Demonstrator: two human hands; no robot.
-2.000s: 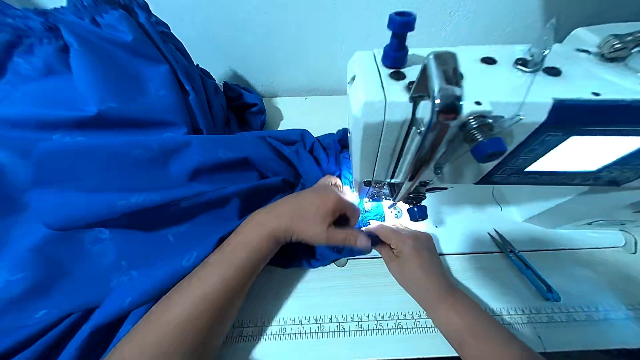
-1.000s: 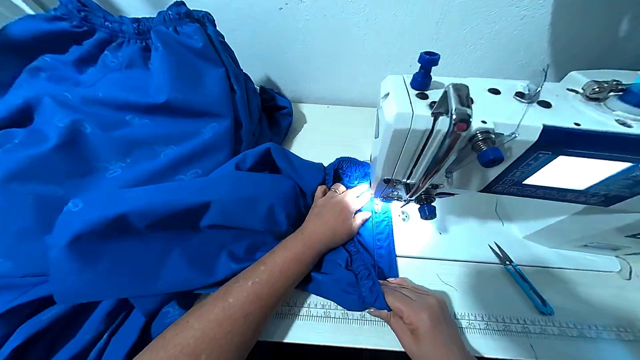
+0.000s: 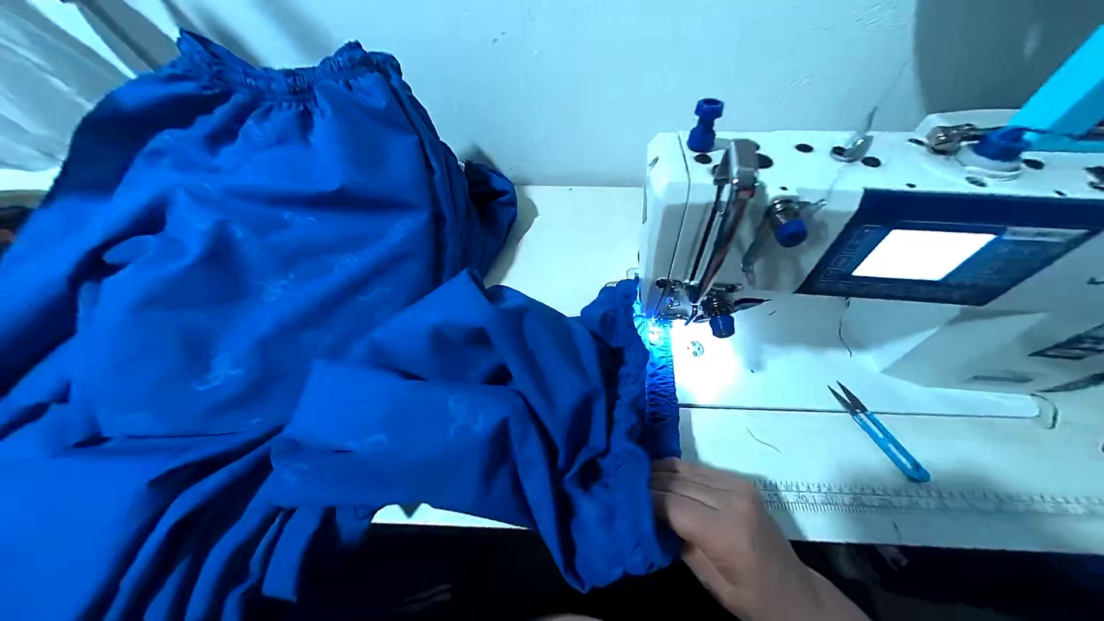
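A blue garment (image 3: 285, 259) with a gathered waistband spreads over the left side of the table. Its gathered lower edge (image 3: 660, 388) runs under the needle area of a white sewing machine (image 3: 776, 224), where the lamp shines. Near the table's front edge, my right hand (image 3: 716, 526) grips that edge of the cloth, the fingers partly hidden by fabric. My left hand is out of sight; only a sliver of skin shows at the bottom border of the picture.
Blue-handled thread snips (image 3: 881, 433) lie on the table (image 3: 552, 233) right of the needle. A printed measuring scale (image 3: 914, 498) runs along the front edge. A pale wall (image 3: 552, 86) stands behind, and loose thread bits lie near the snips.
My left hand has left the cloth beside the needle and gone out of view. My right hand keeps hold of the cloth near the front edge. The gathered edge now lies straighter toward me.
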